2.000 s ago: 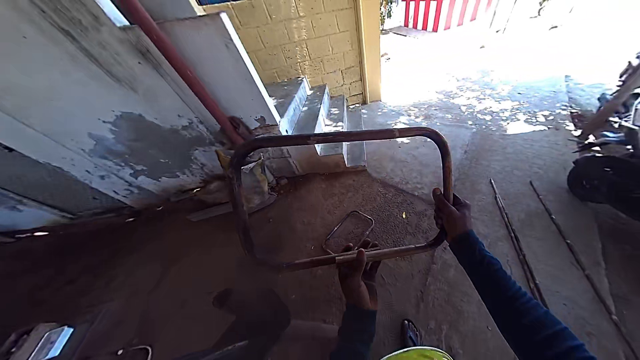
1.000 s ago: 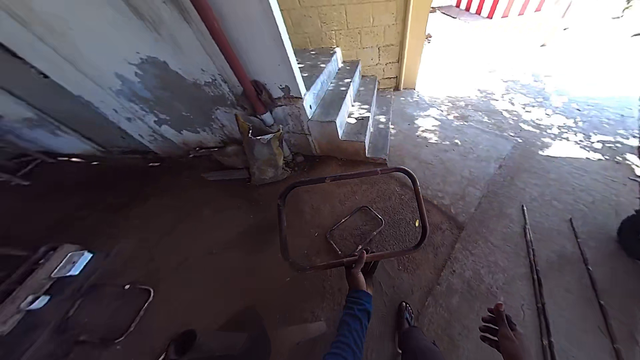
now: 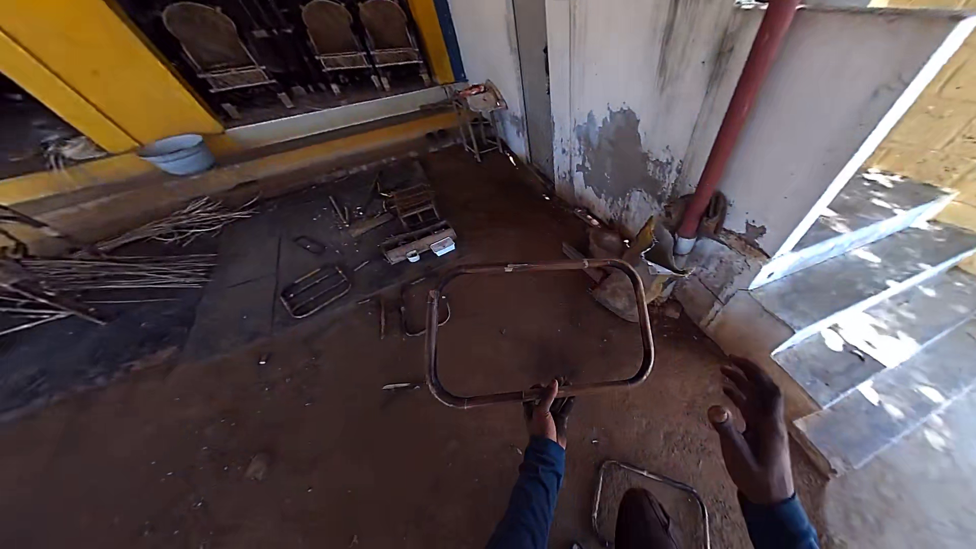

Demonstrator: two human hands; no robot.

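My left hand point(image 3: 547, 415) grips the lower side of a rounded rectangular frame point(image 3: 648, 328), which looks like bent cane, and holds it up above the dirt ground. To the right of the frame, my right hand point(image 3: 755, 435) is raised with its fingers apart and touches nothing. A smaller bent frame point(image 3: 598, 496) lies on the ground below, partly hidden by my leg or foot. Farther off, another small frame point(image 3: 414, 328) lies on the ground behind the held one, and a frame with inner bars point(image 3: 316, 292) rests to its left.
Concrete steps point(image 3: 854, 343) rise at the right beside a red pipe point(image 3: 736, 122) and a torn sack point(image 3: 648, 259). A low wooden stool or block point(image 3: 418, 242) with small containers stands ahead. Bundled sticks point(image 3: 137, 271) and a grey tub point(image 3: 179, 155) are at the left.
My right hand held the frame's right side two seconds ago and has let go; my left hand has kept its grip. The view has swung left, showing the yellow doorway and chairs.
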